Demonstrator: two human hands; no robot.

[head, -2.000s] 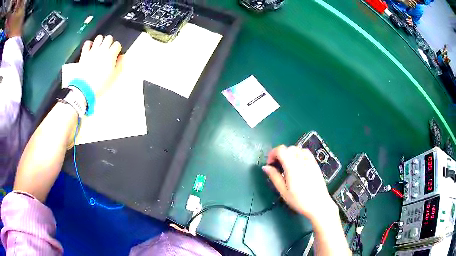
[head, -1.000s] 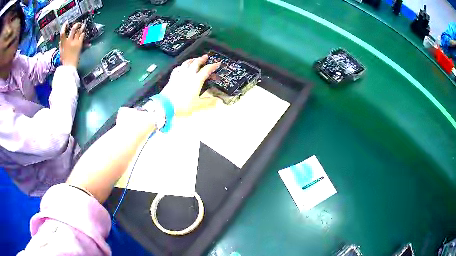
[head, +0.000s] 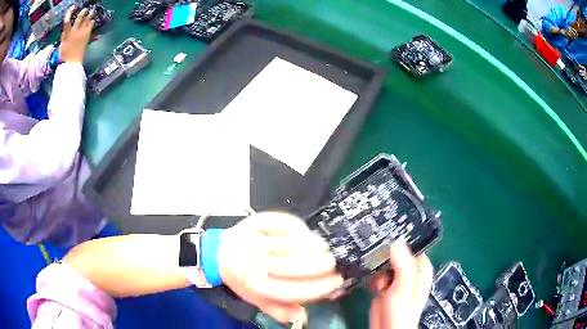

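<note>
A closed camera unit [head: 376,215], dark and mottled with a clear-looking rim, is held tilted in front of me, right of the tray. My left hand [head: 280,263], with a blue strap and a watch on its wrist, grips its lower left side. My right hand [head: 405,279] holds its lower right edge with the fingertips. Two white paper sheets [head: 193,164] lie in the black tray [head: 367,122]. The tape roll is mostly hidden behind my left hand; only part of its rim shows.
Opened units [head: 457,292] lie at the lower right, beside a partly visible power supply [head: 571,295]. Another closed unit [head: 421,54] sits beyond the tray. Several more units [head: 219,18] lie at the upper left. A person [head: 48,135] works at the left, and another is at the upper right.
My left hand has lifted the closed unit out of the tray and brought it nearer, towards the right. My right hand has come into view and touches it. The printed card no longer shows.
</note>
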